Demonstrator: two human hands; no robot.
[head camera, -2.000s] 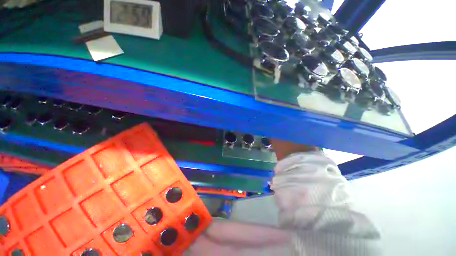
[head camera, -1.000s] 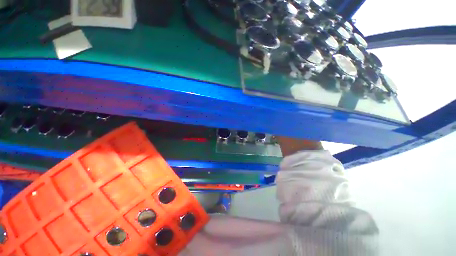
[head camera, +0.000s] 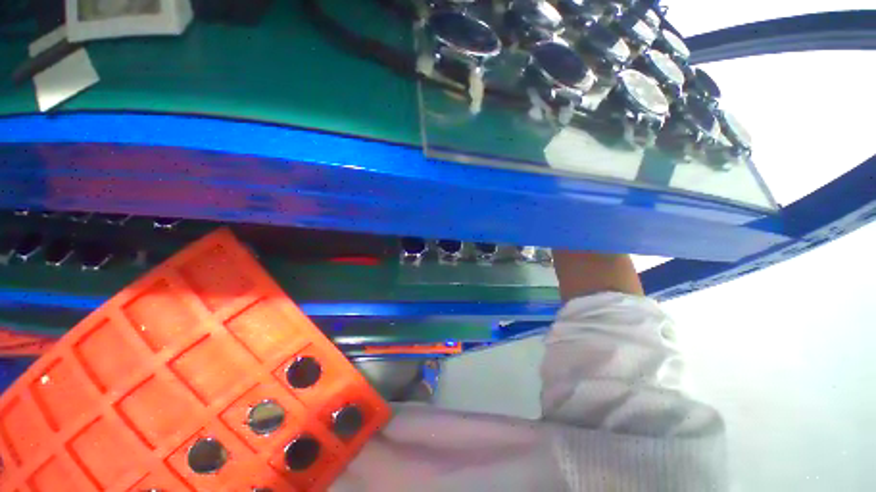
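An orange compartment tray is tilted at the lower left, cut off by the frame. Several dark round watch heads sit in pockets near its right corner; many pockets are bare. My left hand is out of view. My right arm, in a pale sleeve, reaches up from the bottom. Its bare wrist shows below the upper shelf beam; the hand is hidden behind the beam. Beside the wrist, a row of dark watch heads stands on a clear plate on the lower shelf.
A blue beam edges the green upper shelf. Rows of watch heads stand there on a clear plate. A white-framed display, a paper slip and a black cable are also there. A curved blue rack post is right.
The shelf items and tray have shifted left in view, and the upper shelf slightly up. More of my right wrist shows under the beam. The tray's visible watch heads look the same.
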